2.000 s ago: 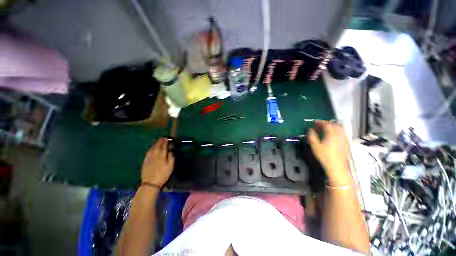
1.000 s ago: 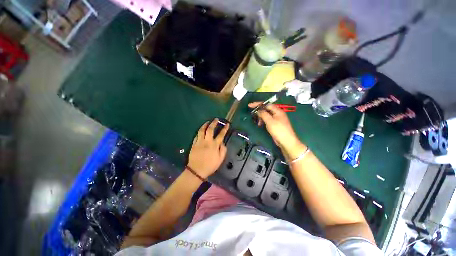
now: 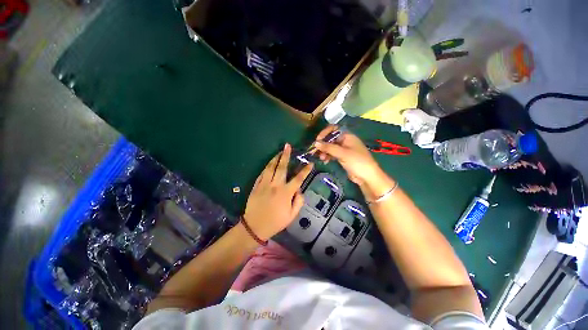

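Black lock housings (image 3: 308,221) stand in a row along the near table edge, each with openings and a round hole. My left hand (image 3: 271,196) lies over the leftmost housing with its fingers spread, partly covering it. My right hand (image 3: 345,155) holds a thin pen-like tool, perhaps tweezers (image 3: 329,138), whose tip is at the top end of that housing, beside a small white strip (image 3: 303,158). Whether the tip touches the strip is too small to tell.
A cardboard box (image 3: 284,100) of black parts stands at the back. A green flask (image 3: 380,80), a clear bottle (image 3: 480,149), red-handled snips (image 3: 391,148) and a blue-white glue tube (image 3: 473,219) are at right. A blue crate (image 3: 48,258) is at lower left.
The view has swung left and closer. My right hand has moved from the empty mat near the snips to the leftmost housing with the tool. My left hand stays on that housing.
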